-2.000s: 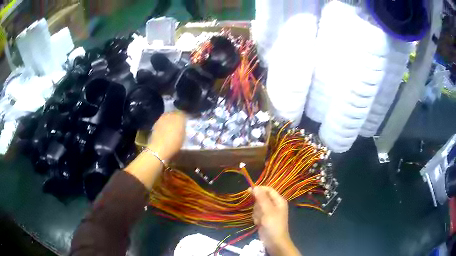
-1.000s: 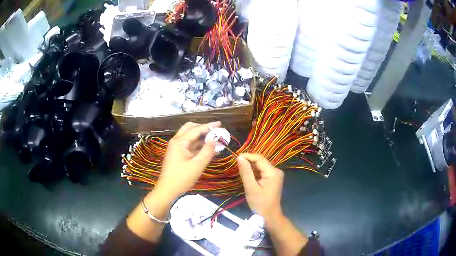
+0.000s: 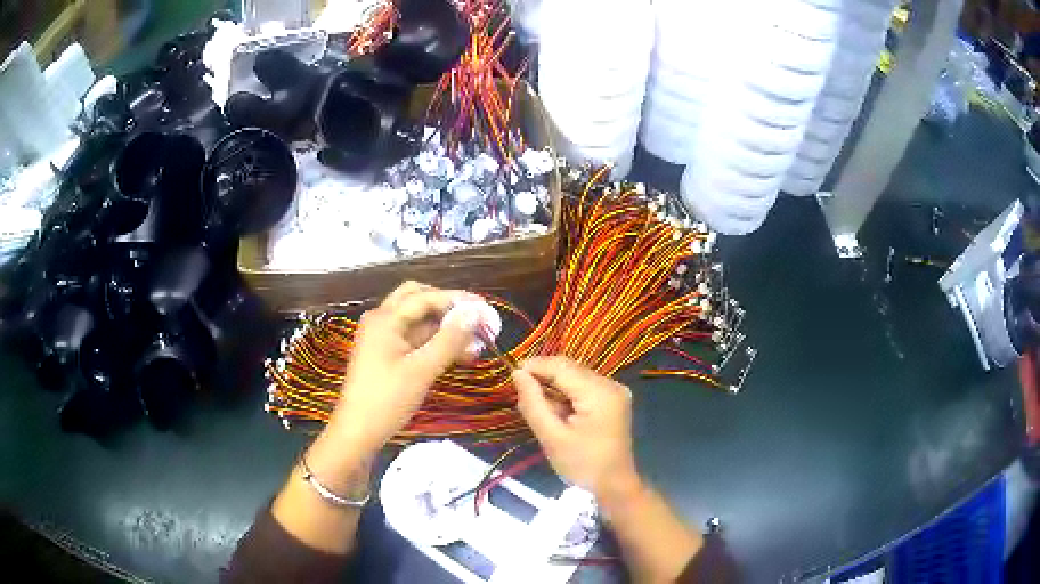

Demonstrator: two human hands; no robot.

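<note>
My left hand [image 3: 393,354] holds a small white round piece [image 3: 473,321] between thumb and fingertips. My right hand [image 3: 578,416] pinches a thin wire lead [image 3: 505,357] that runs to the white piece. The end of the lead at the piece is too small to make out. Both hands are above a large bundle of orange, yellow and dark wire leads [image 3: 616,280] on the dark green bench. A white bracket base [image 3: 439,491] with a round part lies below my hands, with red and black wires on it.
A cardboard carton [image 3: 399,277] of small white-and-silver parts stands behind the wires. Black shells [image 3: 171,280] are heaped at the left. White housing stacks [image 3: 758,126] and a metal post [image 3: 895,126] stand behind right. A white bracket [image 3: 983,280] is at the right, a blue crate [image 3: 952,542] at lower right.
My left hand has come from the carton to the middle and now holds the white round piece. My right hand has moved slightly left and up with its wire. The view has shifted, showing more of the bracket base.
</note>
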